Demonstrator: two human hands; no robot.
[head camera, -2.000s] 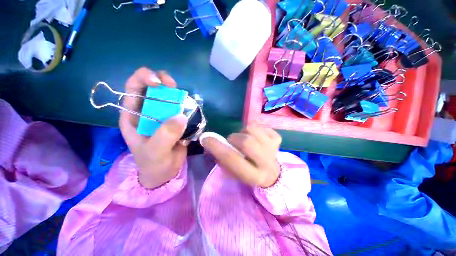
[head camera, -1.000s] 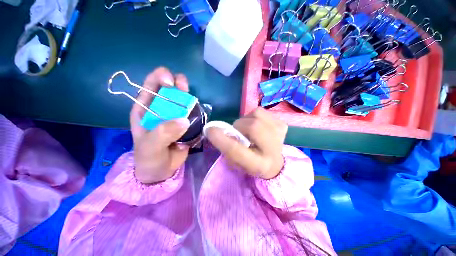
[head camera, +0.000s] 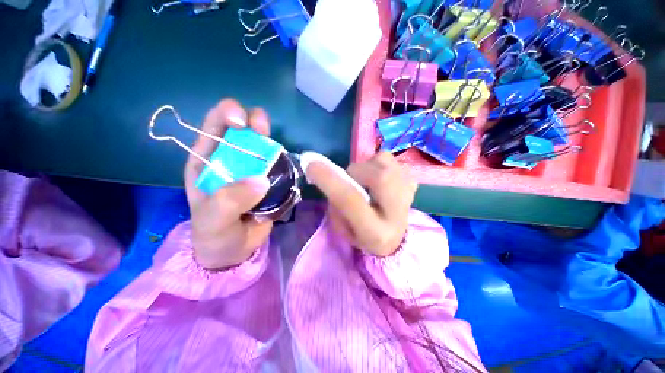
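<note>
My left hand (head camera: 230, 197) holds a teal binder clip (head camera: 239, 156), its long wire handles pointing up left. A round dark piece with a shiny rim, perhaps a watch head (head camera: 281, 186), sits in the clip's jaws on the right side. My right hand (head camera: 368, 200) is beside it, index finger stretched toward the upper right of the rim. A white wiping cloth (head camera: 341, 173) lies along that finger. The other right fingers are curled. Whether the fingertip touches the rim is hard to tell.
A red-pink tray (head camera: 503, 182) of clipped pieces stands at right. A white bottle (head camera: 337, 55) is beside it, with a blue clip (head camera: 286, 22) to its left. A tape roll (head camera: 75, 76) with tissue and a pen (head camera: 98, 55) lie at far left. Neighbours' pink and blue sleeves show at both sides.
The clip has tilted and turned in my left hand, showing more of the dark piece. My right fingertip has moved up along the rim. The bench things have shifted slightly left in view.
</note>
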